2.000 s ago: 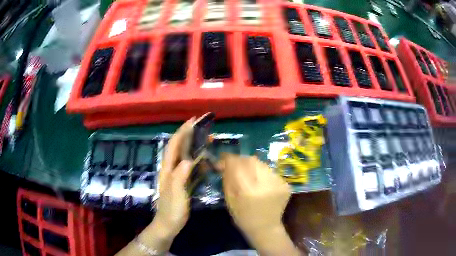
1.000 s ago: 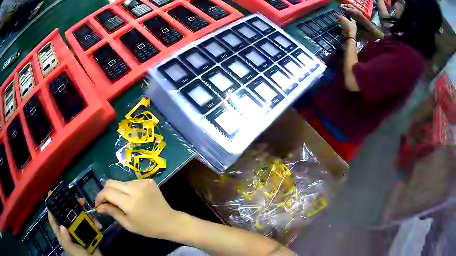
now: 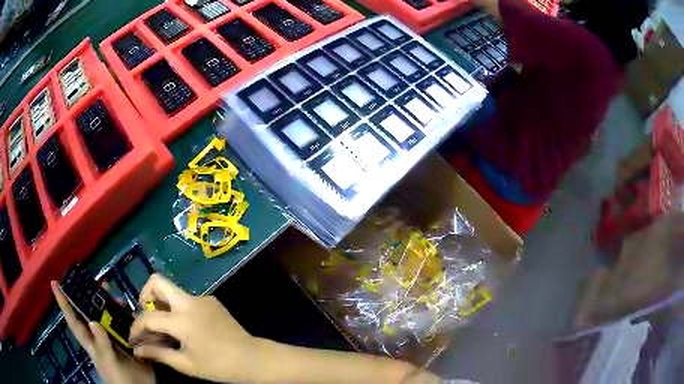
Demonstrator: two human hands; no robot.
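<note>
A black keypad phone point(image 3: 91, 296) with a yellow backing point(image 3: 116, 321) around its screen opening lies in my left hand point(image 3: 101, 351) at the lower left. My left hand holds the phone from below, partly hidden. My right hand point(image 3: 187, 330) is over the phone's yellow end, fingers bent, with a small yellow bit at the fingertips. Whether it grips the backing or a tool is unclear. A lens sheet point(image 3: 139, 268) lies partly under the hands.
Red foam trays point(image 3: 139, 180) of phones stand at left and top. Yellow liners point(image 3: 214, 199) are heaped beside a thick stack of lens sheets point(image 3: 281, 169). A box of clear and yellow scraps point(image 3: 480, 199) stands below the bench edge. A person in maroon point(image 3: 559, 97) is at upper right.
My right hand has moved slightly left and down, covering more of the phone's yellow end. The phone is tilted more. The other person has leaned forward, their arm now mostly hidden.
</note>
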